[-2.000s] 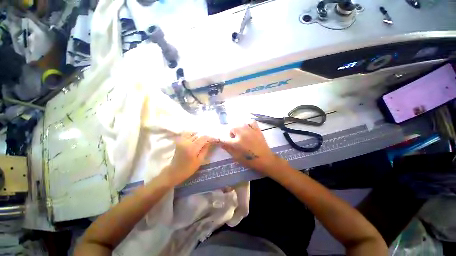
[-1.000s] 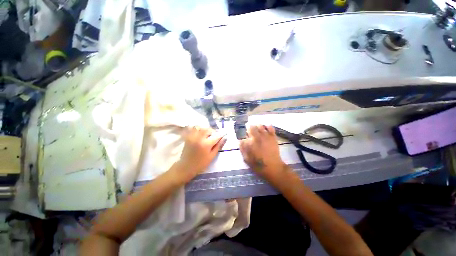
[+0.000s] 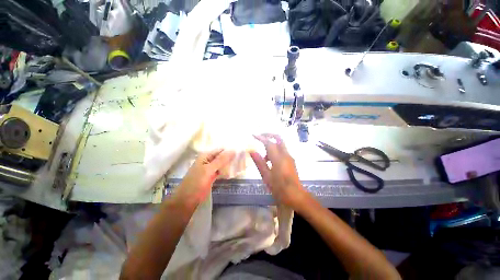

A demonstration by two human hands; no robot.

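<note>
A large white to cream cloth [image 3: 178, 145] lies on the machine table left of the needle area and hangs over the front edge into the lap. My left hand [image 3: 211, 167] pinches the cloth near the front edge. My right hand [image 3: 277, 167] is beside it, thumb and fingers apart around the cloth's edge; glare hides whether they touch it. The presser foot and needle area [image 3: 303, 131] is just right of and behind my right fingertips. The white sewing machine [image 3: 351, 114] extends to the right.
Dark-handled scissors [image 3: 353, 161] lie right of the needle. A phone with a pink-lilac screen [image 3: 474, 161] is at the right. A grey measuring strip [image 3: 329, 188] runs along the front edge. Scraps [image 3: 164, 35] are heaped behind. A yellow-beige machine part [image 3: 27, 131] stands far left.
The view has shifted, so the machine appears further right. Both hands have moved left, away from the presser foot. The cloth is now bunched between them, and my right hand's fingers have spread.
</note>
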